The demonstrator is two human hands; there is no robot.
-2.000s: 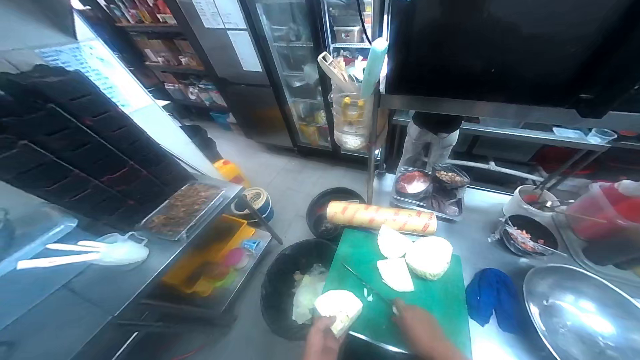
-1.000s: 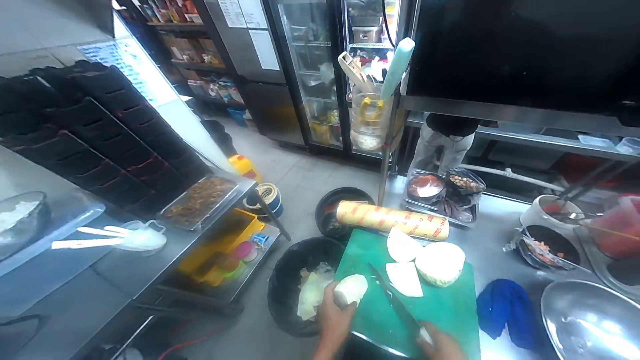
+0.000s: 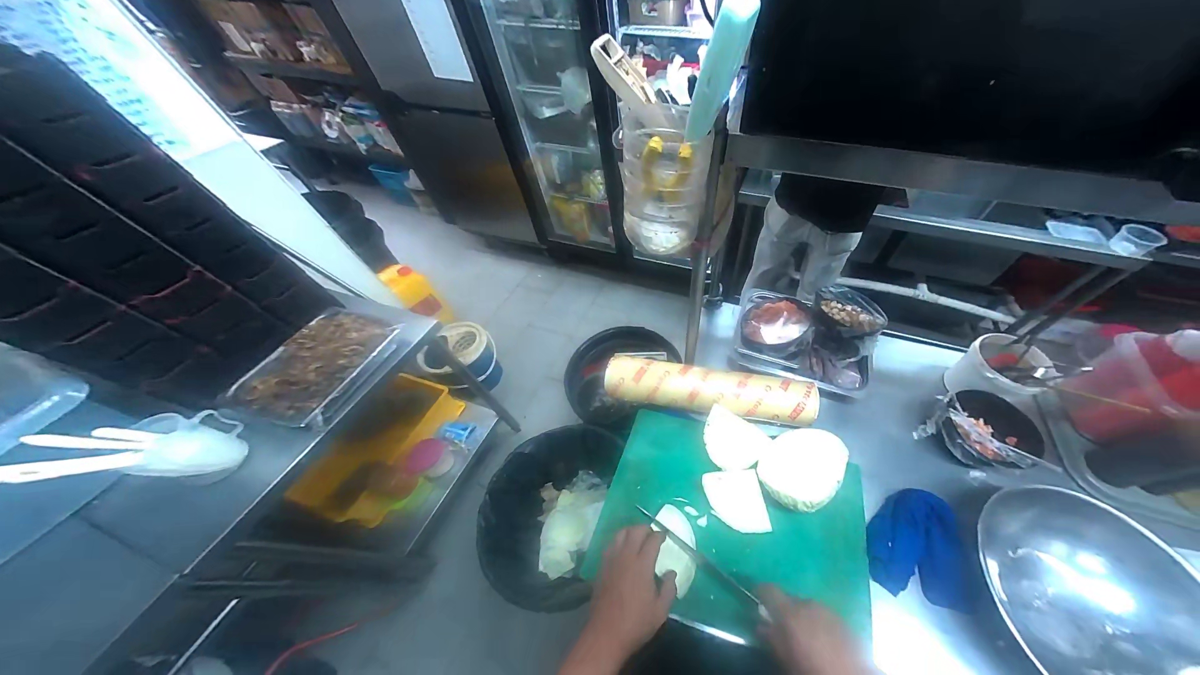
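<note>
My left hand [image 3: 630, 583] rests on the near left part of the green cutting board [image 3: 806, 572], its fingers on a pale cabbage piece [image 3: 675, 551]. A knife [image 3: 705, 564] lies across that piece, its handle end in my right hand [image 3: 808, 630]. Behind it on the board are two cut cabbage wedges [image 3: 736, 501] and a larger rounded cabbage piece [image 3: 802, 469]. At the board's far edge lies a roll of cling film [image 3: 711, 389].
Left of the board stands a black-lined bin [image 3: 506, 525] with pale leaves. A blue cloth [image 3: 914, 544] and a large metal bowl [image 3: 1097, 581] are on the right. Behind are trays of food in containers [image 3: 804, 337] and a person [image 3: 806, 234] beyond the counter.
My left hand has brought the cabbage piece from above the bin's edge onto the board. The knife is now over that piece, in my right hand.
</note>
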